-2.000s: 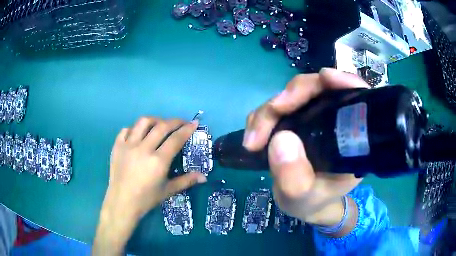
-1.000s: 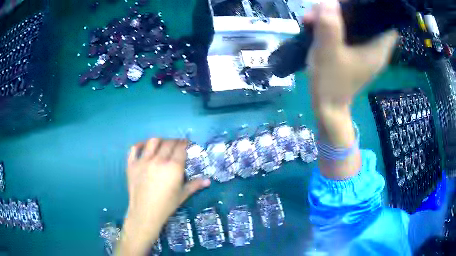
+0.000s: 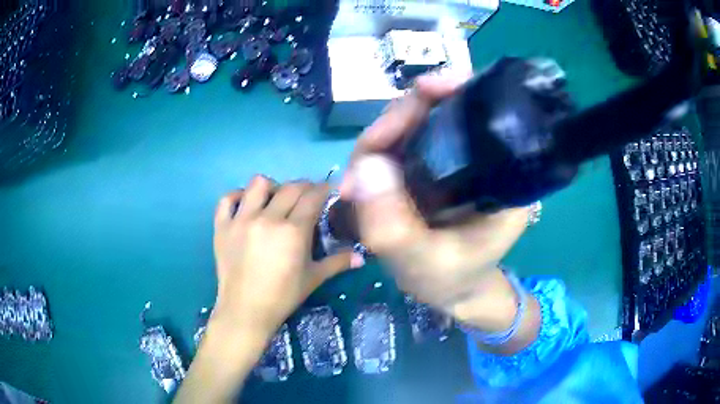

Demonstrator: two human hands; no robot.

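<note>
My left hand [image 3: 268,245] is palm down on the mat, thumb and fingertips at the edges of a circuit board [image 3: 327,229], which is mostly hidden. My right hand [image 3: 418,237] is wrapped around the black electric screwdriver [image 3: 493,142], blurred by motion. Its tapered nose points down at the board between my left fingers; the bit's contact is hidden. Below my hands is a row of circuit boards [image 3: 321,341], partly covered by my left forearm. One tilted board [image 3: 162,357] lies left of that forearm.
A white screw feeder [image 3: 359,83] with a metal pickup block stands at top centre. A dark module pile [image 3: 237,47] lies left of it. Packed boards [image 3: 25,314] are at far left, clear trays [image 3: 31,102] at upper left. A black parts tray [image 3: 631,260] is at right; the screwdriver cable crosses upper right.
The screwdriver has come from the feeder, down and left, to the board at my left hand. My left hand stays on the board. The view has shifted; the middle row of boards is now mostly hidden.
</note>
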